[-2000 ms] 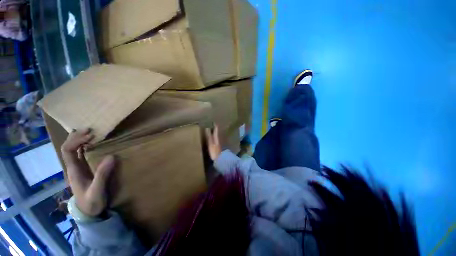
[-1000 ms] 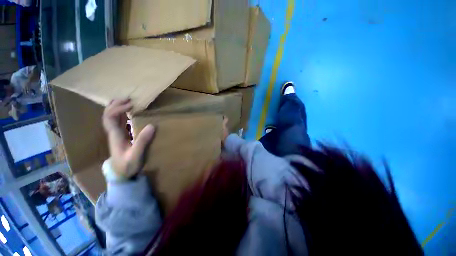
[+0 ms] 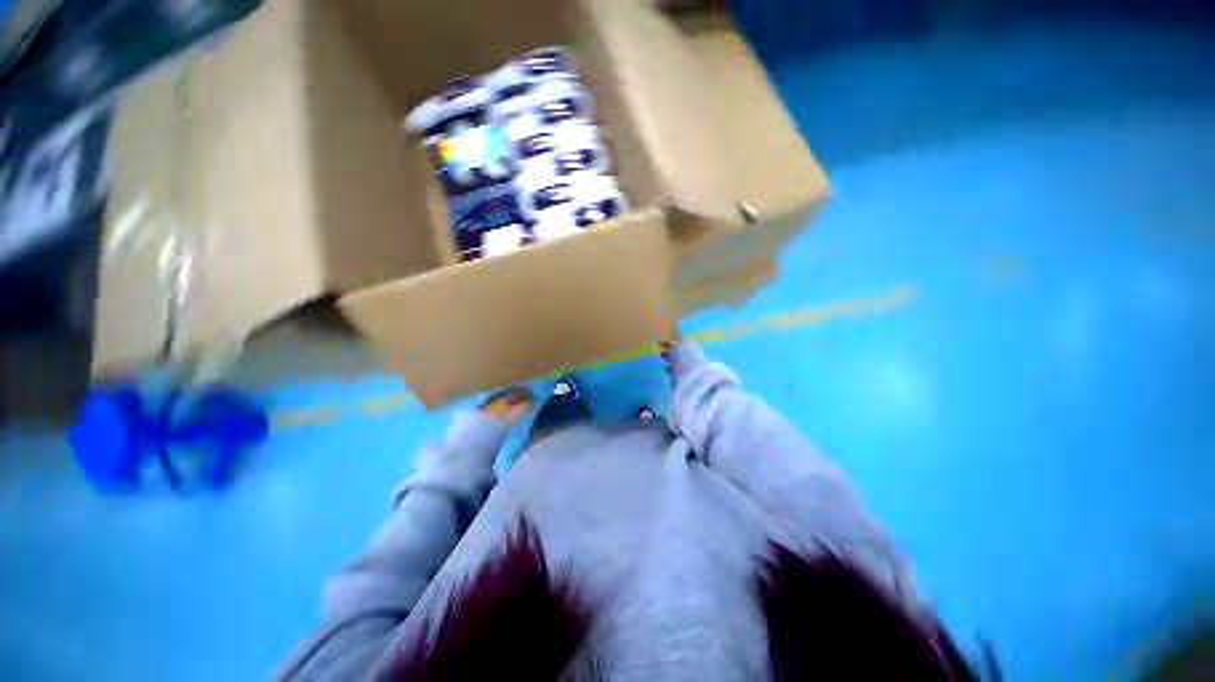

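A large open brown carton (image 3: 533, 313) stands in front of me at the top centre, its flaps spread outward. Inside it lie several white handheld devices (image 3: 566, 147) with dark parts, packed close in rows. A dark printed sheet (image 3: 469, 153) with a rainbow patch lies beside them. My left hand (image 3: 506, 404) is at the lower left of the near flap, mostly hidden by it. My right hand (image 3: 669, 344) is at the carton's near right corner, small and mostly hidden. The frame is blurred, and whether the fingers grip the cardboard is unclear.
A bright blue stool (image 3: 167, 437) is on the blue floor at the left. A yellow line (image 3: 813, 316) crosses the floor behind my feet and the carton. A dark, blurred structure (image 3: 53, 173) is at the upper left. My shoes show just below the near flap.
The view has swung round. The carton now shows its open top and packed contents instead of closed-looking sides. My hands have moved down to its near edge. The blue stool has come into view.
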